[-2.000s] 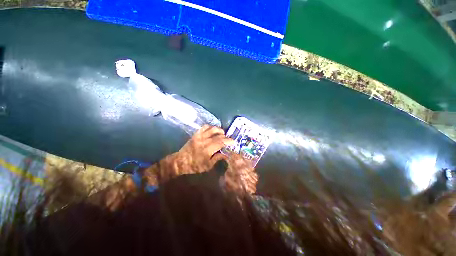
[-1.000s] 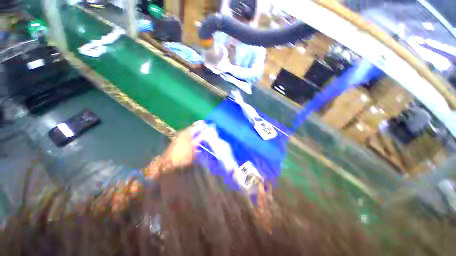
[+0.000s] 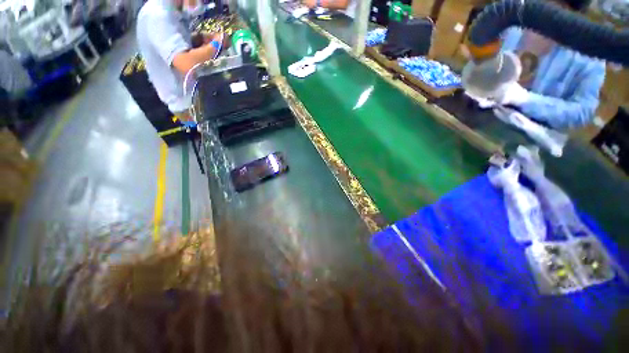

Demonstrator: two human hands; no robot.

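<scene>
Two open white units lie side by side on the blue mat at the right. Small yellow and dark parts show inside their cases. Their clear bags with white cords trail away toward the mat's far edge. Neither of my hands can be made out; brown, blurred, hair-like strands cover the bottom of the view.
A black phone-like device lies on the dark green bench. Beyond it stands a black box. Another unit lies far up the green conveyor. One person is at upper left, another at upper right.
The view has swung left. The unit my hands held over the blue mat now lies on it beside the other one. My hands have gone out of sight.
</scene>
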